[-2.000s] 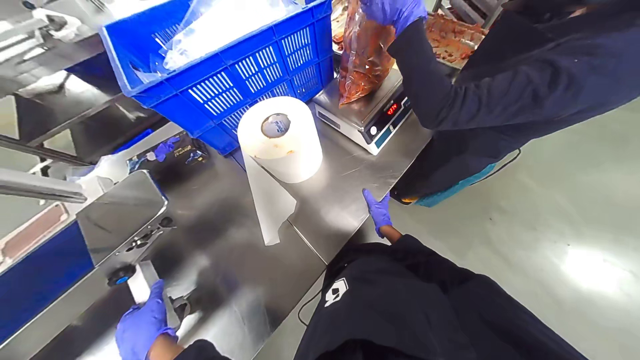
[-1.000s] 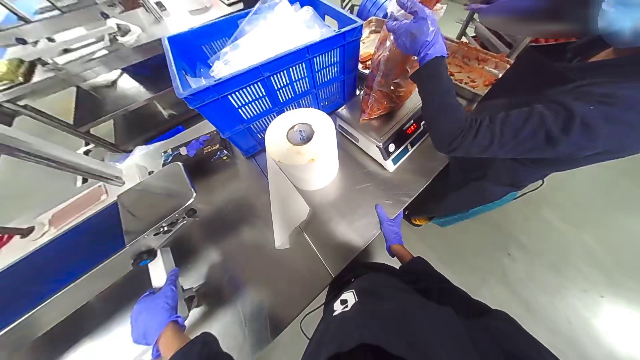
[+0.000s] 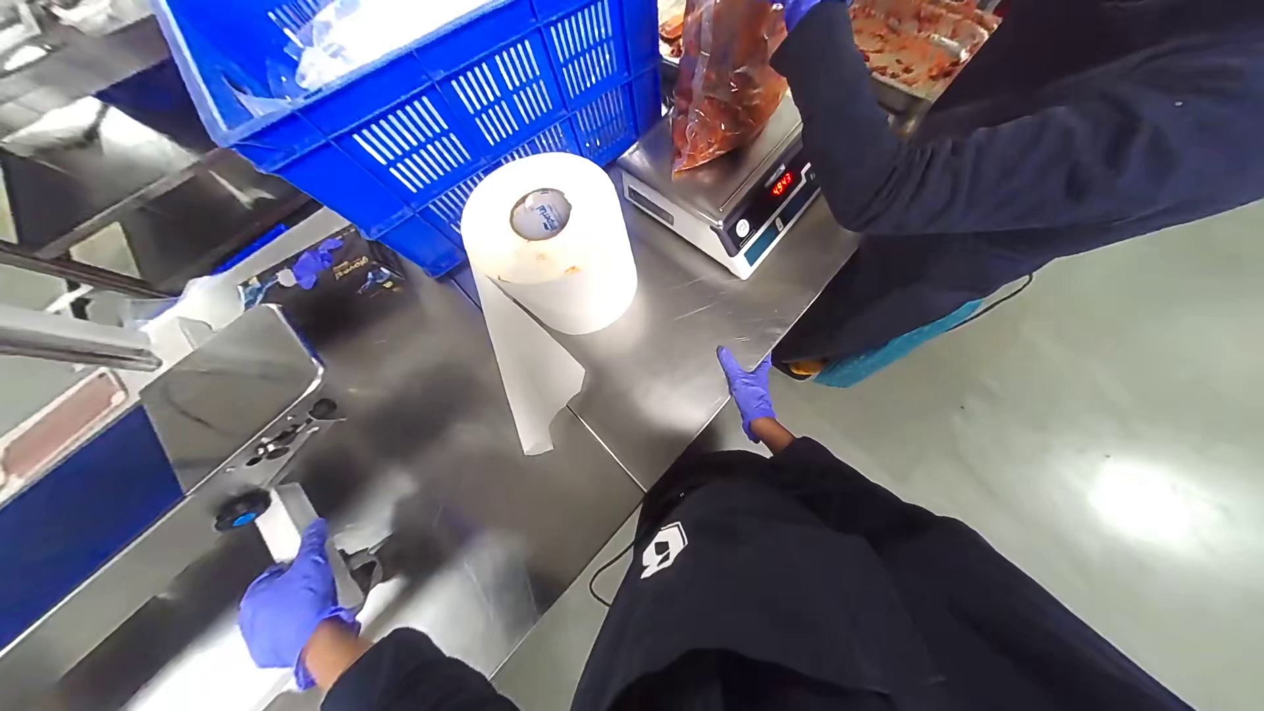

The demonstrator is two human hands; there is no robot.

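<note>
My left hand, in a purple glove, rests against a pale metal bracket with a black knob beside it, on a steel machine at the lower left; its finger hold is partly hidden. My right hand, gloved too, lies on the front edge of the steel table with nothing seen in it. Between and beyond my hands stands a large white paper roll, its loose end trailing on the steel. Behind it to the right, a clear bag of red, meat-like food rests on a digital scale.
A blue perforated plastic crate holding clear plastic bags stands behind the roll. At the right, a co-worker's dark sleeve and gloved hand reach to the bag. A tray of red food lies beyond. A dark printed box sits left of the crate.
Both my hands stay at the bracket and the table edge. The co-worker's gloved hand, plainly seen at the bag top earlier, is now mostly cut off by the frame's top edge as the view has shifted.
</note>
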